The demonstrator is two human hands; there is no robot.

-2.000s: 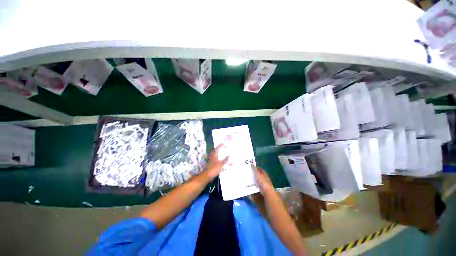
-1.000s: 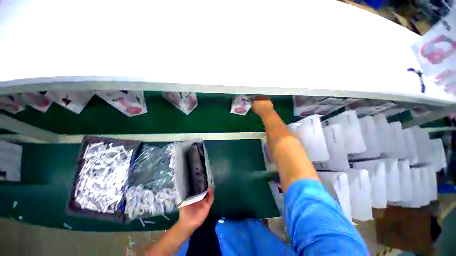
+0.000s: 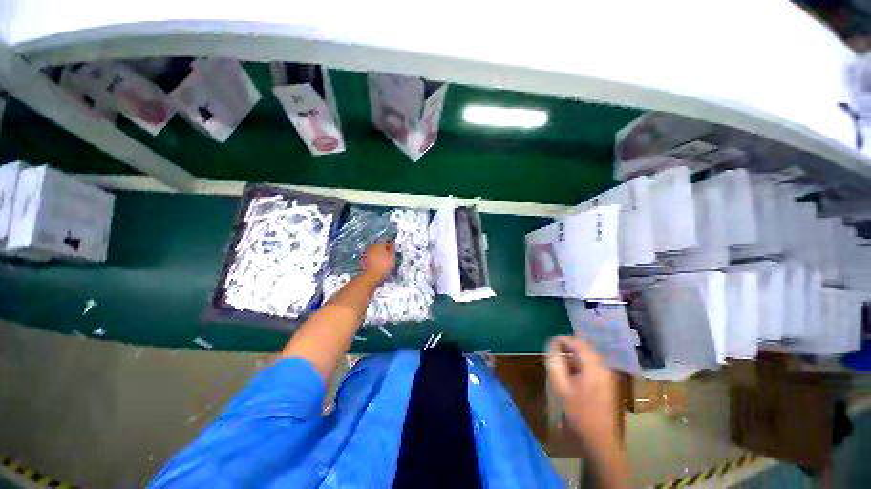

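Observation:
An open white retail box (image 3: 445, 250) with a dark insert (image 3: 469, 248) stands on the green bench, just right of the coiled white cables (image 3: 413, 250). No hand touches it. My left hand (image 3: 380, 260) is over the clear plastic liner (image 3: 355, 234), at the left edge of the coiled cables; its fingertips are unclear. My right hand (image 3: 578, 374) is raised near the bench's front edge, left of the open boxes, blurred, with fingers curled; whether it holds anything is unclear. Small white accessories (image 3: 279, 256) fill the black tray (image 3: 232, 267) at left.
Rows of open white boxes (image 3: 590, 250) stand at right. Printed boxes (image 3: 406, 110) stand on the far strip under the white shelf (image 3: 382, 50). White boxes (image 3: 69, 215) stand at far left. A brown carton (image 3: 778, 411) is below the bench at right. White scraps (image 3: 90, 307) lie at front left.
My left hand has let go of the open box and moved to the cables. My right hand has come back from the far strip, where the box it reached no longer shows. The view has shifted.

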